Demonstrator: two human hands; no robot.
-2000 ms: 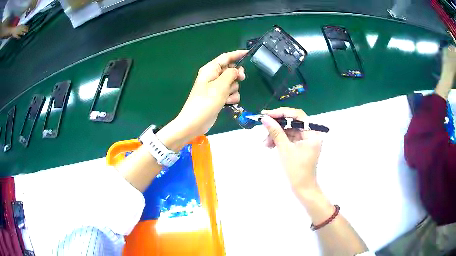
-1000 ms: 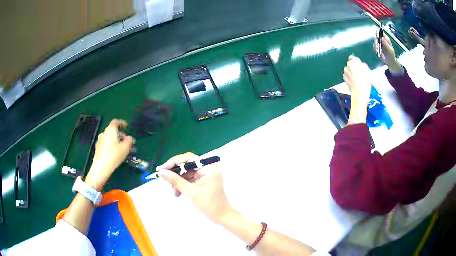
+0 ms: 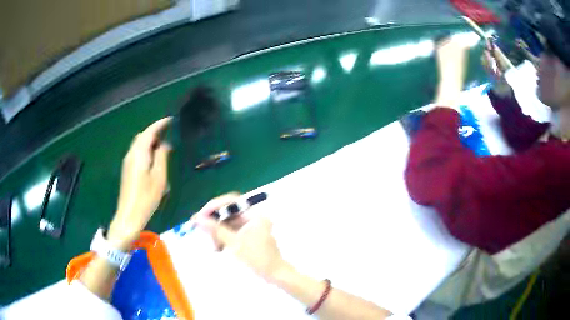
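Note:
My left hand (image 3: pixel 145 178), wearing a white watch, is raised over the green belt. Its fingertips are at the left edge of a blurred black phone frame (image 3: pixel 215 160); I cannot tell if they touch or grip it. That frame has small gold and blue parts at its near end. My right hand (image 3: pixel 244 234) holds a black pen-shaped tool with white bands (image 3: pixel 256 199) above the white bench cover. The tool's tip is blurred, near a blue patch (image 3: pixel 181 229) at the cover's edge.
An orange tray (image 3: pixel 167 275) with a blue sheet (image 3: pixel 140 290) lies under my left forearm. Other phone frames lie on the belt (image 3: pixel 350 106), one to the right (image 3: pixel 300 133) and some to the left (image 3: pixel 59 197). A person in maroon sleeves (image 3: pixel 462 181) works at the right.
The view has swung right since the first frame. The frame seen by my left hand is no longer beside the tool tip. My left fingers have risen, and the belt frames appear farther left.

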